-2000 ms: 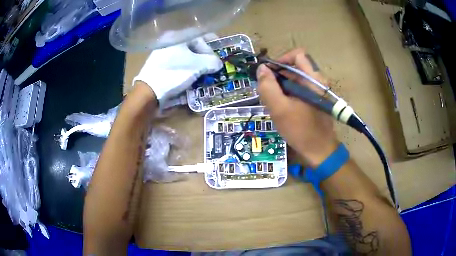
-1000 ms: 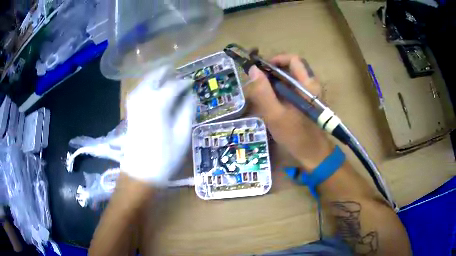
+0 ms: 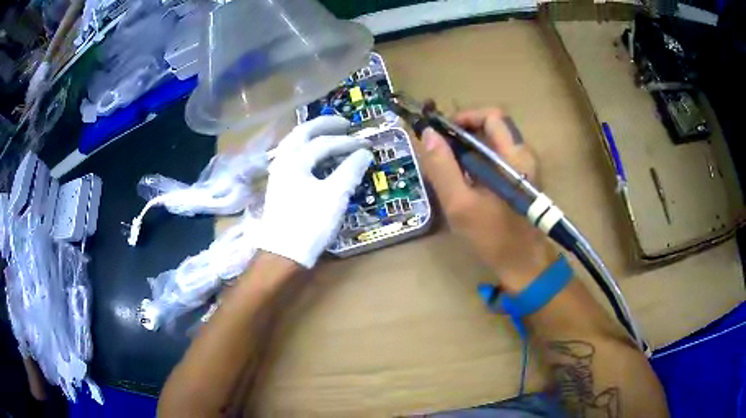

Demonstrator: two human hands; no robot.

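An open white power strip housing (image 3: pixel 384 237) with a green circuit board (image 3: pixel 396 181) lies on the cardboard sheet. My left hand (image 3: pixel 311 188), in a white glove, is over its left part, fingers bent onto the board; whether they grip is hidden. A second open housing (image 3: pixel 378 72) lies just behind it, partly under the clear hood. My bare right hand (image 3: pixel 483 180) holds the soldering iron (image 3: pixel 491 175) like a pen, its tip end near the right edges of the housings. A blue strap (image 3: pixel 544 287) is round my right wrist.
The clear fume hood (image 3: pixel 278 65) hangs at upper left. Bagged white cords (image 3: pixel 204 265) run left over the black surface. White power strips (image 3: pixel 75 208) and plastic bags are at far left. A cardboard tray (image 3: pixel 646 188) at right holds a blue pen, a thin tool and a dark metal holder.
The nearer housing has moved away from me, up against the other one. My left hand has gone from the farther housing to the nearer one. The iron remains in my right hand.
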